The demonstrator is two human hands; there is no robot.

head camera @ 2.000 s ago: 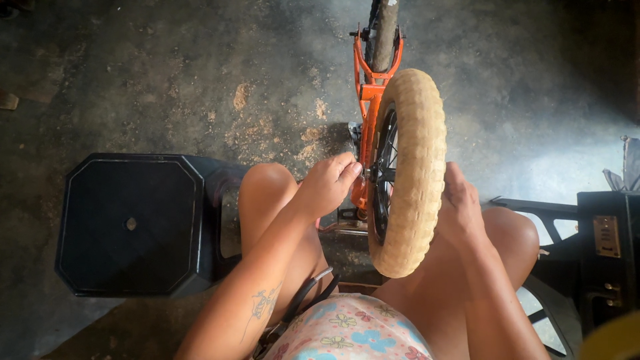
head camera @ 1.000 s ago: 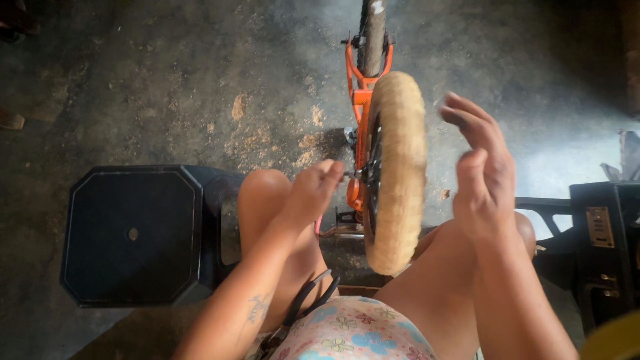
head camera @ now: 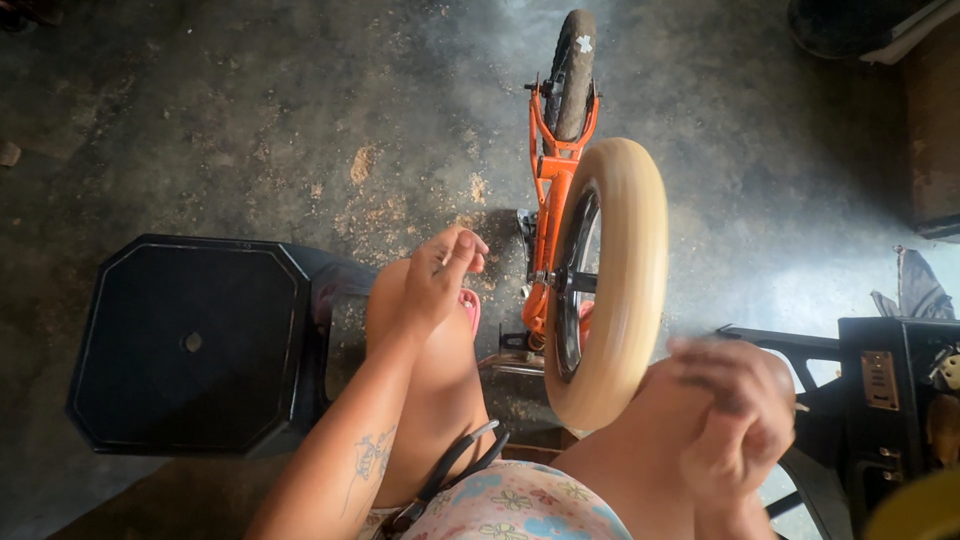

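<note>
A small orange bicycle frame [head camera: 556, 196] stands between my knees. Its near wheel, with a cream tire [head camera: 634, 277], has a blurred tread, as if spinning. The far wheel has a worn dark tire [head camera: 576, 90] with a white mark. Left of the near hub [head camera: 581, 282], my left hand [head camera: 442, 274] is raised over my knee, apart from the bicycle, fingers loosely curled; no held thing shows. My right hand [head camera: 731, 412], motion-blurred, hovers right of the tire over my other thigh, holding nothing visible. Pliers-like black handles [head camera: 450, 469] rest in my lap.
A black stool [head camera: 191, 345] with an octagonal top stands at the left. On the right is a black stand or case [head camera: 874, 390] with metal fittings. Light crumbs [head camera: 364, 165] are scattered over the concrete floor. A dark rounded object [head camera: 832, 26] lies at the upper right.
My left hand has left the hub area and moved left. My right hand, beside the tire two seconds ago and raised one second ago, is now lower. The cream tire's tread has become smeared.
</note>
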